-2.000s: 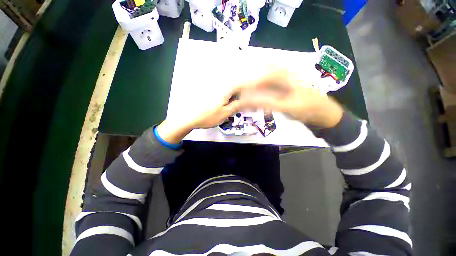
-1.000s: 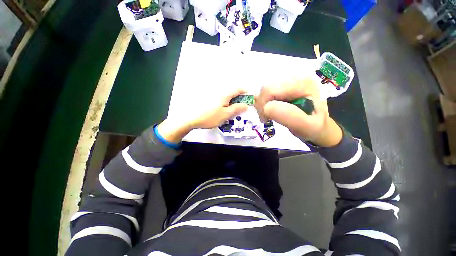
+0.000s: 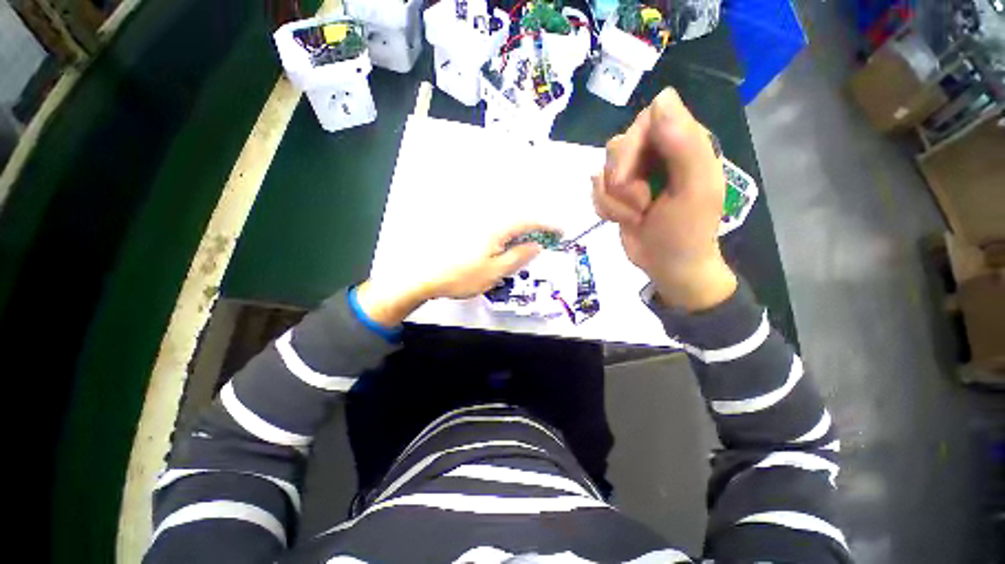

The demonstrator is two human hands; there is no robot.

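A white plastic housing (image 3: 537,300) lies on the white work sheet (image 3: 457,165) near its front edge, with dark parts and thin red and blue wires inside. My left hand (image 3: 485,268) holds a small green circuit board (image 3: 537,238) at the housing's far edge with its fingertips. My right hand (image 3: 667,198) is closed around a screwdriver. The thin shaft (image 3: 587,232) points down left, its tip at the small board's right end. The handle is mostly hidden in the fist. Any screw is too small to tell.
Waiting white units (image 3: 529,77) with boards and wires stand along the far side of the dark green bench (image 3: 287,198). A set-aside unit (image 3: 736,198) lies at the right, partly behind my right hand. A pale rail (image 3: 215,220) runs along the left, and a blue object (image 3: 766,46) is at the far right.
My right hand has come together over the work, then risen up and back, and the screwdriver shaft now shows at the small board. My left hand has stayed at the board. The view has shifted slightly.
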